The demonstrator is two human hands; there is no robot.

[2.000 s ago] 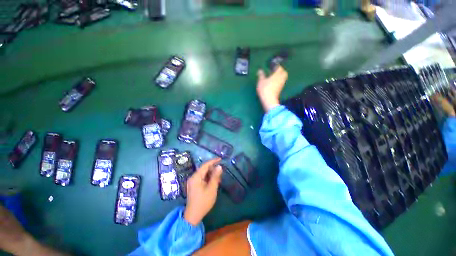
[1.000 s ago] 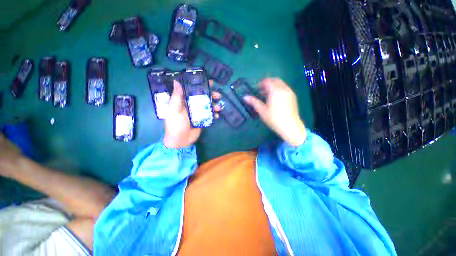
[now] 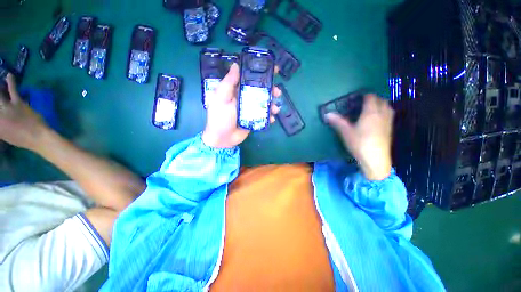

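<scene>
My left hand (image 3: 224, 111) holds an open phone unit (image 3: 255, 88) upright in view, its bright silver-white lower part facing me. My right hand (image 3: 368, 128) grips a black rear housing (image 3: 343, 106) by its right end, to the right of the phone unit and apart from it. Another rear housing (image 3: 290, 111) lies on the green mat just right of my left hand, partly behind its fingertips. Two open phone units lie partly behind my left hand, one of them showing its pale lower part (image 3: 211, 71).
Several open phone units (image 3: 140, 54) lie on the green mat at the left. More rear housings (image 3: 297, 20) lie at the top. A tall stack of shiny black trays (image 3: 437, 102) stands at the right. A neighbouring person's arm (image 3: 80, 159) and a blue bin (image 3: 43, 108) are at the left.
My right hand has lifted the rear housing from beside the other one and moved right with it. My left hand still holds the phone unit. The view has shifted.
</scene>
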